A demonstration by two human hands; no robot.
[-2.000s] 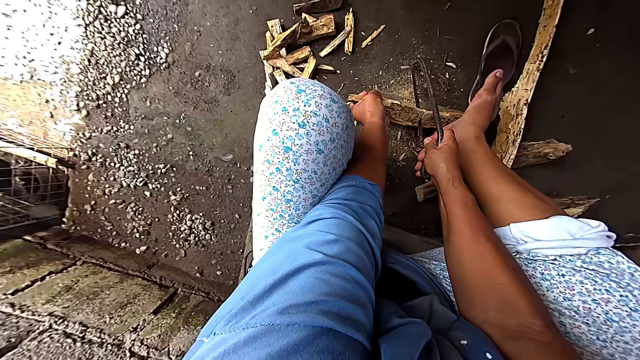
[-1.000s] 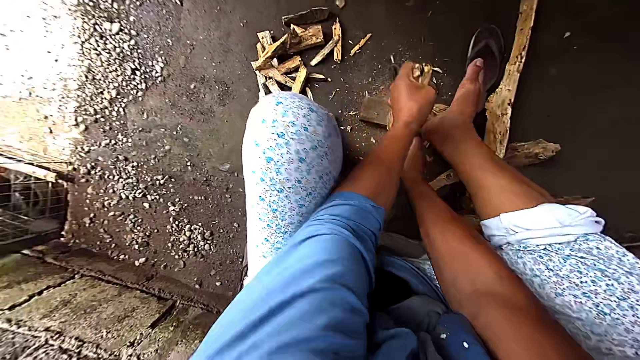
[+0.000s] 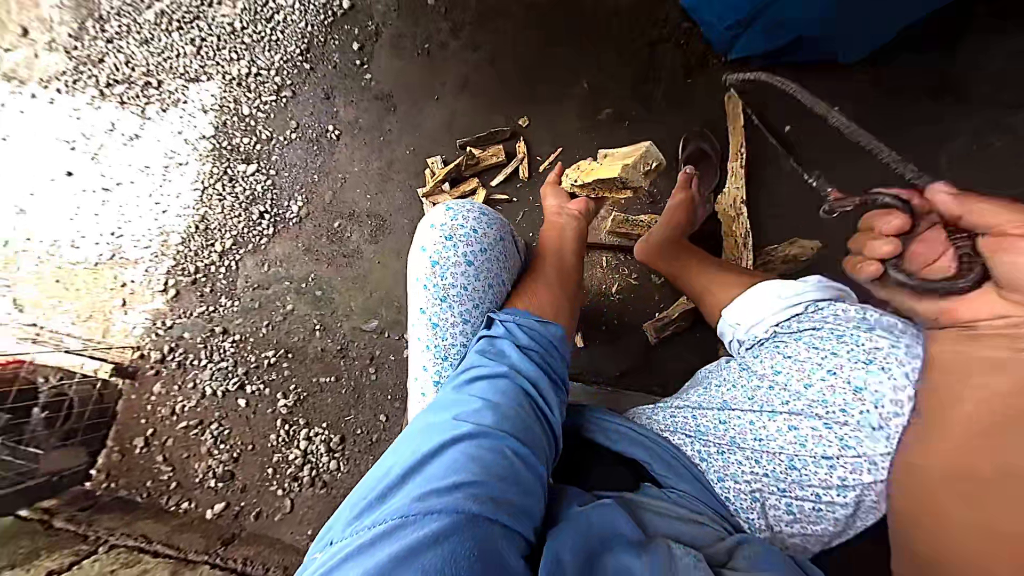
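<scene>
My left hand holds a pale, split chunk of wood at its fingertips, over the ground between my legs. Off to the right, my right hand is closed around the looped dark handle of a long curved metal tool, blurred in part. The tool's far end reaches up and left, near the top of a long strip of wood. Below the chunk lies a shorter wood piece, with small chips scattered about it. A pile of split wood sticks rests beyond my left knee.
My bare foot is beside a dark sandal. More wood lies near my right leg, and another piece by the long strip. Blue material is at the top, gravel to the left, a wire cage at the left edge.
My right hand has moved out to the right with the metal tool. My left hand, on wood on the ground two seconds ago, now holds a chunk up. The view has shifted.
</scene>
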